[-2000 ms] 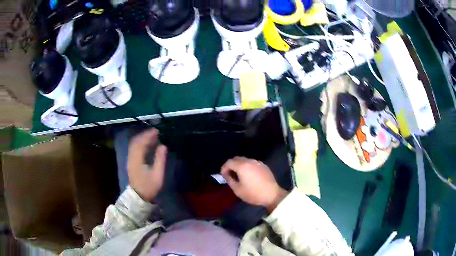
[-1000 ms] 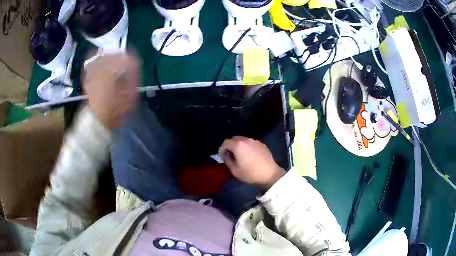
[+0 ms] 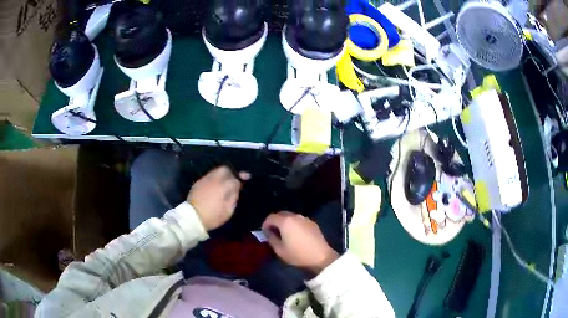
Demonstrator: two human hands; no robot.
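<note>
Several white security cameras with glossy black ball heads, one of them this camera (image 3: 227,87), stand in a row on the green bench. Thin black camera leads (image 3: 271,131) hang from their bases over the bench edge. My left hand (image 3: 217,195) is below the bench edge, over my lap, with its fingers curled; a small pale tip shows at its fingers, and whether it grips a lead is unclear. My right hand (image 3: 299,239) is right of it and pinches a small white piece, possibly a label (image 3: 260,236), between thumb and finger.
On the right are a mouse (image 3: 421,176) on a round mouse pad (image 3: 405,211), a long white box (image 3: 495,152), a crowded power strip (image 3: 386,115), a tape roll (image 3: 377,38) and a desk fan (image 3: 489,34). A large carton (image 3: 37,205) stands at the left.
My left hand has moved from the bench edge by the left cameras down and right, towards my right hand. My right hand still holds the white piece. The view has shifted, showing more of the bench's back.
</note>
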